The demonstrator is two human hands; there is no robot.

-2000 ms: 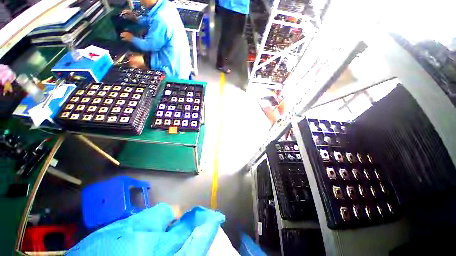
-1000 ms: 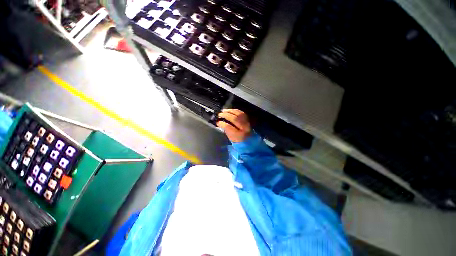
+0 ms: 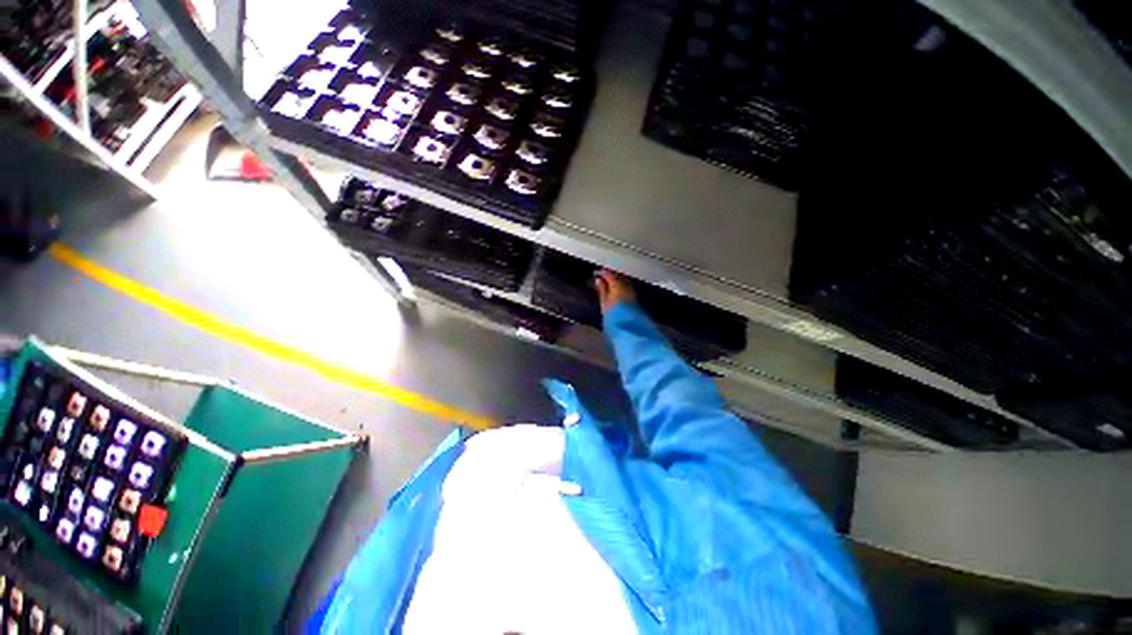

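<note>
My right hand (image 3: 611, 290) reaches in a blue sleeve to the rack's lower shelf. It is small and partly hidden under the upper shelf's edge, at the black tray stack (image 3: 569, 288) there. I cannot tell whether the fingers grip a tray. On the upper shelf above it, a tray stack (image 3: 466, 118) holds silvery square parts with round holes in its top tray. My left hand is not in view.
More black tray stacks (image 3: 943, 267) fill the rack to the right. A rack post (image 3: 298, 184) stands left of my hand. At the lower left is a green bench (image 3: 205, 484) with a parts tray (image 3: 81, 465) and an orange-red piece (image 3: 152, 520). A yellow line (image 3: 248, 333) crosses the floor.
My view has swung from the bench and aisle to the rack. Since one second ago, my right arm has stretched further out, and the hand has moved right and under the upper shelf edge.
</note>
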